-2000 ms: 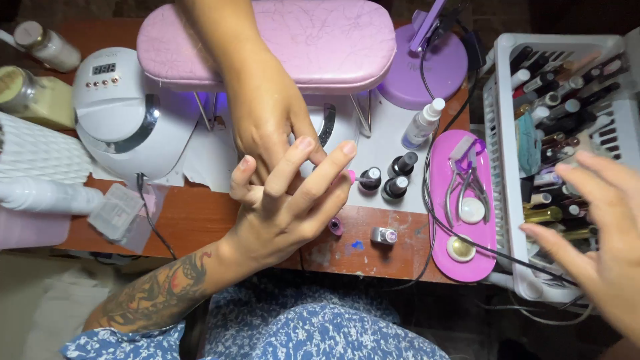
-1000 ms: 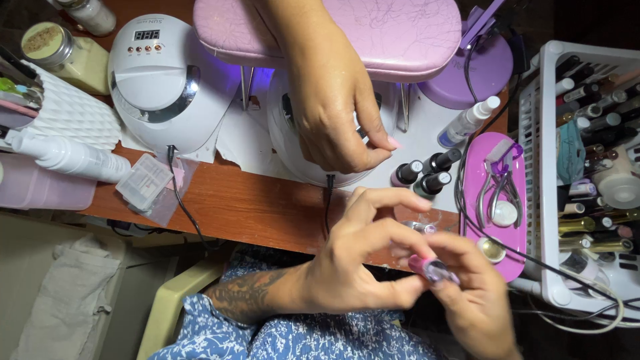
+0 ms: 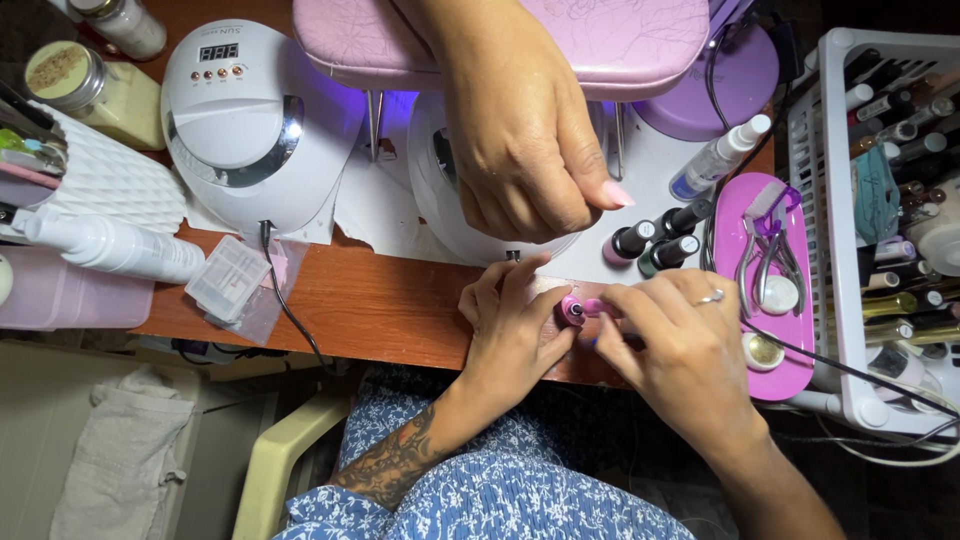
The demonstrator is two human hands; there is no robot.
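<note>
My right hand (image 3: 660, 330) pinches a pink nail polish cap (image 3: 598, 307) whose stem end is at the mouth of an uncapped pink nail polish bottle (image 3: 571, 310). That bottle stands on the wooden table edge beside the thumb and fingers of my left hand (image 3: 517, 319); whether they grip it is not clear. Just above, the other person's hand (image 3: 521, 142) reaches over a pink padded hand rest (image 3: 630, 45), fingers curled and thumb out, with a pale pink nail. Several dark-capped polish bottles (image 3: 628, 241) stand to the right of that hand.
Left are a white nail lamp (image 3: 232, 127), a pump bottle (image 3: 112, 244) and a small clear case (image 3: 229, 279). A second white lamp is under the hand rest. Right are a spray bottle (image 3: 720, 157), a pink tray (image 3: 772, 379) with nippers, loose cables and a white basket (image 3: 836, 225) of polish bottles.
My hands, close together holding a pink item a second ago, are now apart at the bottle by the table edge. The other person's hand, held by mine two seconds ago, is free.
</note>
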